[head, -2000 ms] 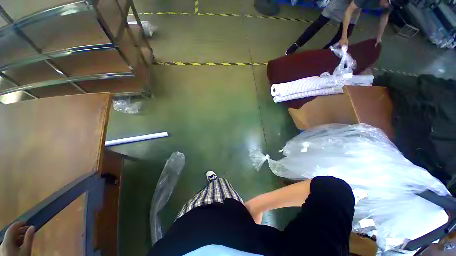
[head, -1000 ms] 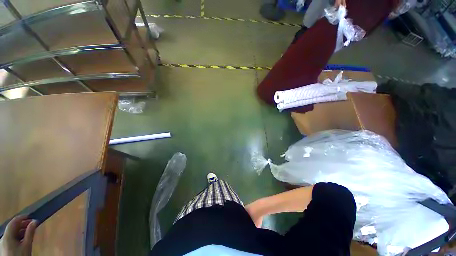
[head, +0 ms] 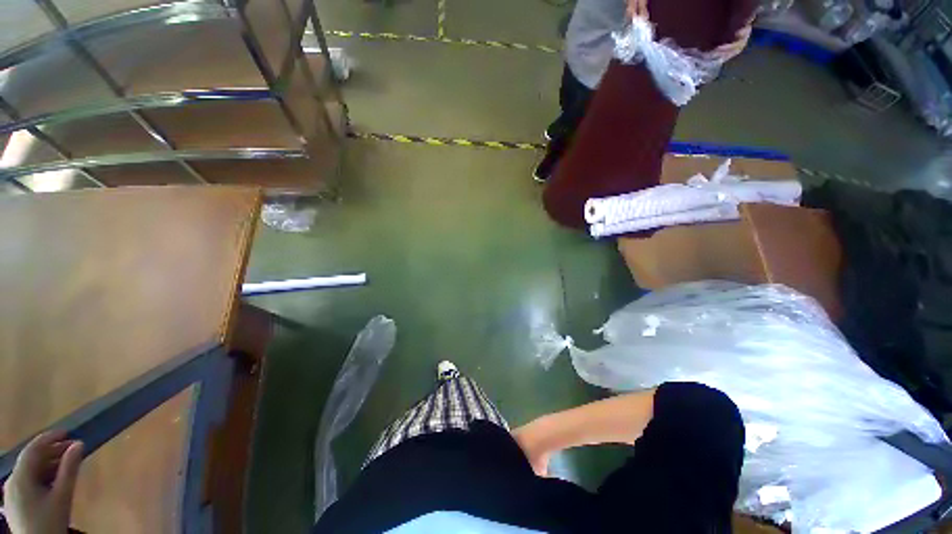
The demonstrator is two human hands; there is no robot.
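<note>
My left hand (head: 44, 482) is bare, at the lower left edge of the view. Its bent fingers touch the grey metal bracket (head: 141, 402) at the end of the wooden-topped table (head: 115, 261); I cannot tell whether they grip it. My right arm is bent, with my right hand (head: 534, 451) against my hip; its fingers are hidden by my body. A person in grey (head: 595, 42) holds a thick dark red fabric roll (head: 616, 136) steeply tilted, its low end near the floor. Clear plastic (head: 673, 68) is bunched around its upper part.
White rolls (head: 689, 203) lie on an open cardboard box (head: 689, 250). A large whitish plastic heap (head: 731, 355) is at my right. A white tube (head: 313, 283) and a strip of clear film (head: 355, 375) lie on the green floor. A metal rack (head: 157, 99) stands at upper left.
The person has lifted the dark red roll from lying behind the white rolls to a steep tilt and moved it left. My hands keep their places; the view has shifted slightly.
</note>
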